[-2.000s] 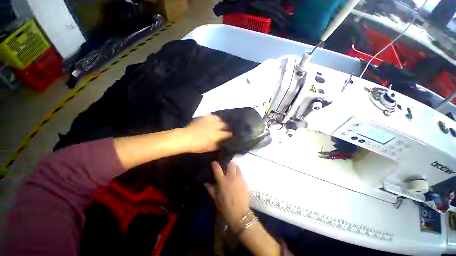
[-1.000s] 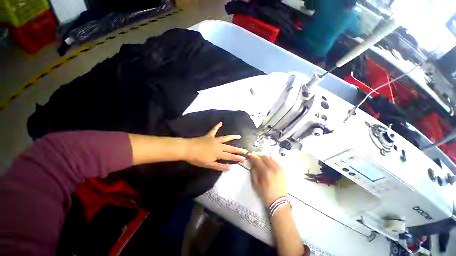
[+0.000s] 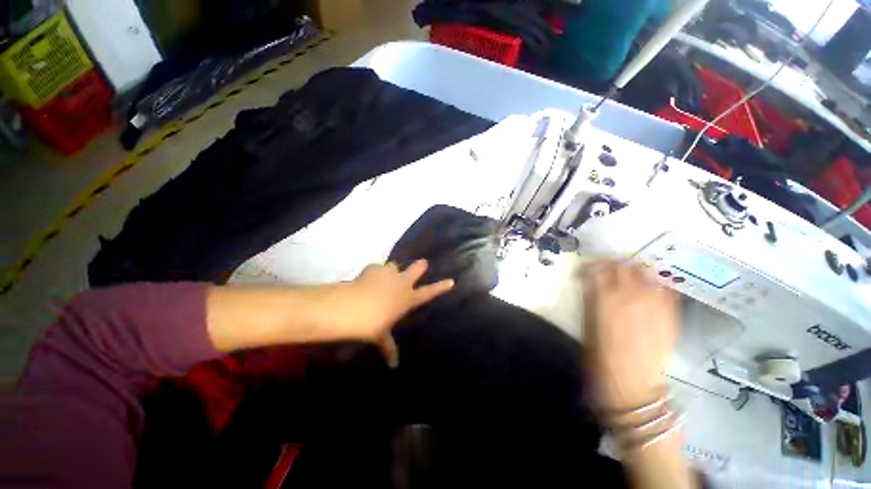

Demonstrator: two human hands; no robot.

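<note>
A black fabric piece [image 3: 444, 239] lies on the white machine table with its edge at the presser foot [image 3: 520, 234]. More black fabric [image 3: 497, 368] spreads over the front of the table towards my lap. My left hand [image 3: 387, 298] rests on the black piece left of the foot, fingers apart. My right hand [image 3: 630, 329] is blurred, over the table right of the needle and in front of the machine head; its fingertips and any hold are unclear. A large black garment [image 3: 286, 162] lies at the far left of the table.
The white sewing machine head [image 3: 754, 287] fills the right side. A pale blue trough [image 3: 477, 91] runs behind the table. Red fabric or crate [image 3: 224, 387] shows below my left arm. Yellow [image 3: 43, 62] and red [image 3: 67, 110] crates stand far left. A person in teal [image 3: 602, 38] is behind.
My right hand has moved right, away from the needle. Black fabric now covers the table's front edge. The large garment lies farther from the smaller piece, with white table showing between them.
</note>
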